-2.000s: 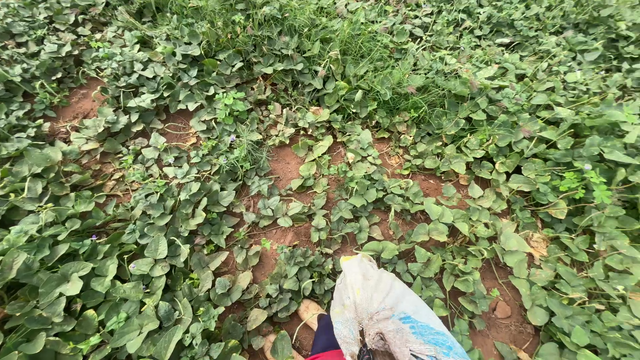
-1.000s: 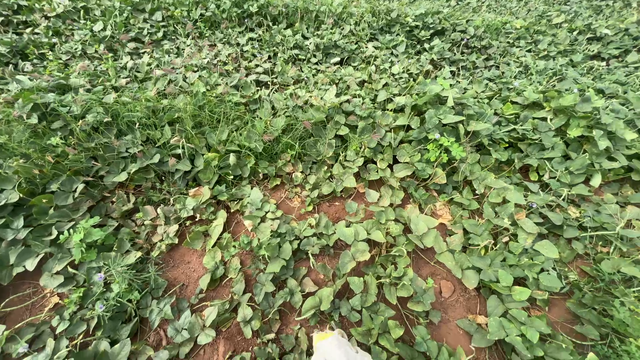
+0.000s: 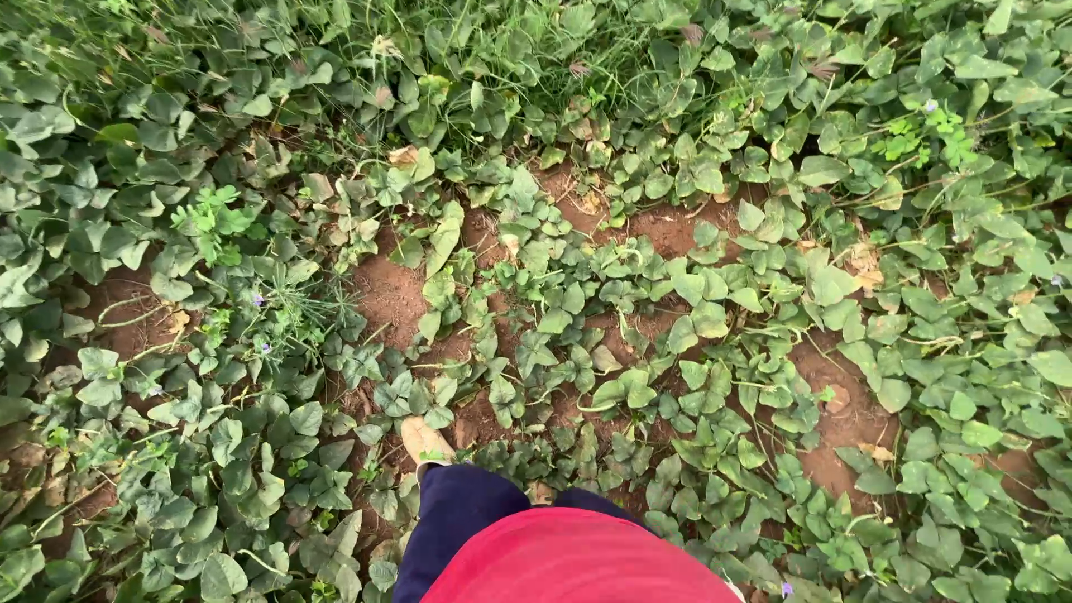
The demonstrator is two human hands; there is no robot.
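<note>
Neither my left hand nor my right hand shows in the head view. At the bottom centre is the front of my red shirt (image 3: pixel 578 561), above dark blue trousers (image 3: pixel 469 507). A tan shoe (image 3: pixel 425 441) pokes out past the left trouser leg among the leaves. Low vines with broad green leaves (image 3: pixel 624 389) spread around my feet. A sliver of something whitish shows at the shirt's lower right edge; what it is cannot be told.
Reddish-brown soil (image 3: pixel 389 293) shows in patches between the vines, with another patch (image 3: pixel 846 419) at the right holding a small stone or clod (image 3: pixel 837 399). Taller grass (image 3: pixel 519 75) grows among the leaves at the top. Small purple flowers (image 3: pixel 258 299) stand at the left.
The view has tipped down to my shirt, trousers and shoe. The whitish sack with blue print, seen at the bottom two seconds ago, is now almost or wholly out of view.
</note>
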